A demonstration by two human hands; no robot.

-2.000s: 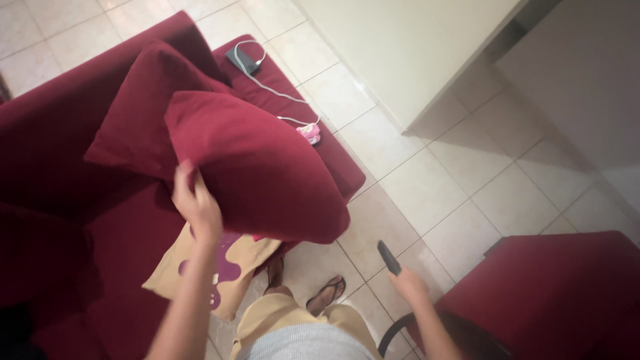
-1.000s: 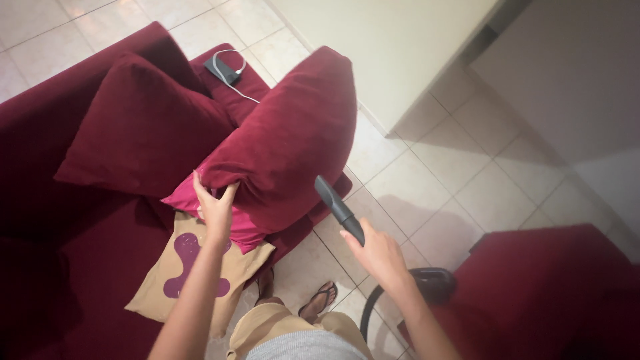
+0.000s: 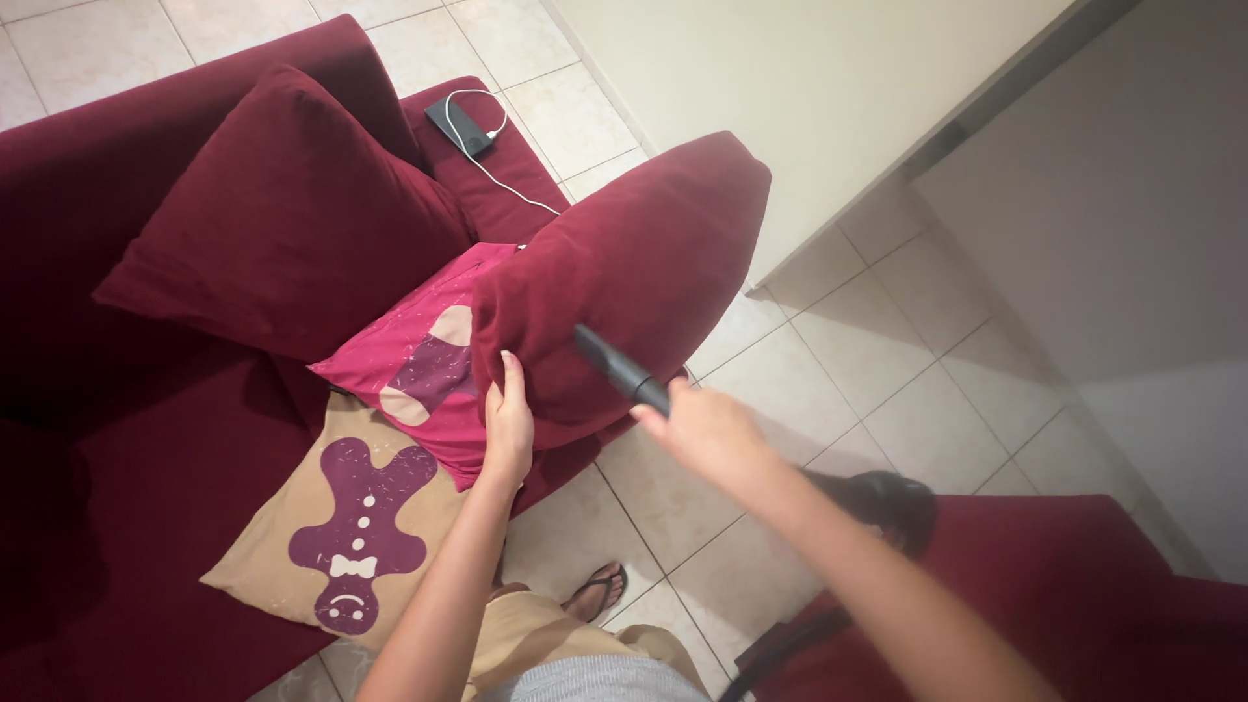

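My left hand (image 3: 509, 419) grips the near edge of a dark red velvet cushion (image 3: 634, 263), which is tilted up on the sofa's end. In my right hand (image 3: 707, 429) is a black vacuum crevice nozzle (image 3: 621, 370), its tip against or just above that cushion's face; which of the two I cannot tell. A pink cushion with a printed figure (image 3: 429, 366) lies behind the held one, partly covered by it. Below it is a beige cushion with a purple gingerbread figure (image 3: 366, 531). Another dark red cushion (image 3: 302, 219) leans against the sofa back.
A dark device with a white cable (image 3: 458, 127) rests on the sofa arm (image 3: 507, 185). At right stand a dark red seat (image 3: 1024, 575) and a black vacuum cleaner part (image 3: 892, 497), with a black hose (image 3: 795, 643) below. A pale wall (image 3: 780, 97) rises beyond the tiled floor (image 3: 770, 400).
My right hand has brought the nozzle leftward, from beside the held cushion to its face. The held cushion has been tipped up, uncovering the pink cushion.
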